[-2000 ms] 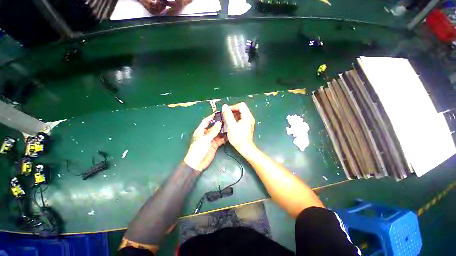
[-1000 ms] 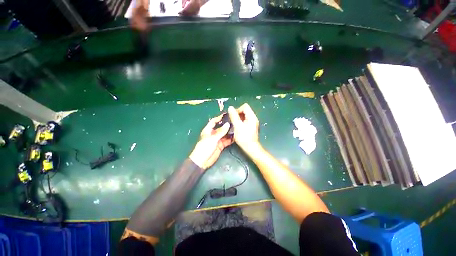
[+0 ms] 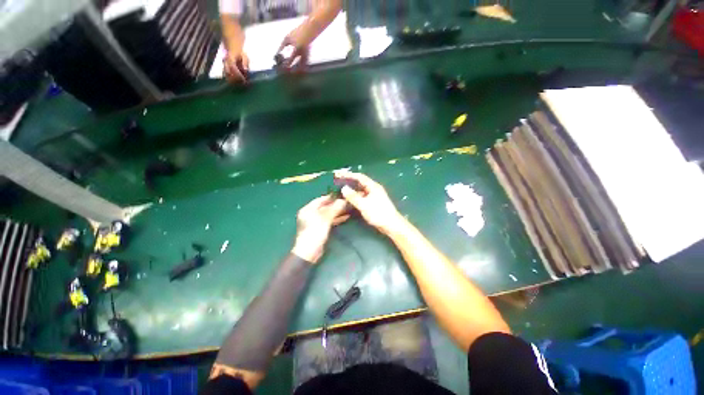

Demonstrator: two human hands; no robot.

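Observation:
My left hand [image 3: 315, 224] and my right hand [image 3: 372, 202] meet over the middle of the green bench. Both hold a small dark unit [image 3: 338, 190], mostly hidden by the fingers. A thin black cord hangs from it toward a bundled cord [image 3: 342, 302] at the bench's front edge. A cluster of yellow-and-black units [image 3: 94, 266] with tangled cords lies at the left. A loose dark cord bundle [image 3: 186, 267] lies between the cluster and my left arm.
A leaning stack of boards [image 3: 567, 200] with a white top stands at right. A crumpled white patch [image 3: 465, 208] lies before it. Scattered units, one yellow [image 3: 459, 122], lie on the dark green line. Another person's hands [image 3: 292, 52] work opposite. A blue stool [image 3: 629, 362] stands lower right.
The view has swung left, showing a dark-edged stack at left. My hands remain together on the unit. The bundled cord by the front edge has turned. The opposite person's hands show more fully.

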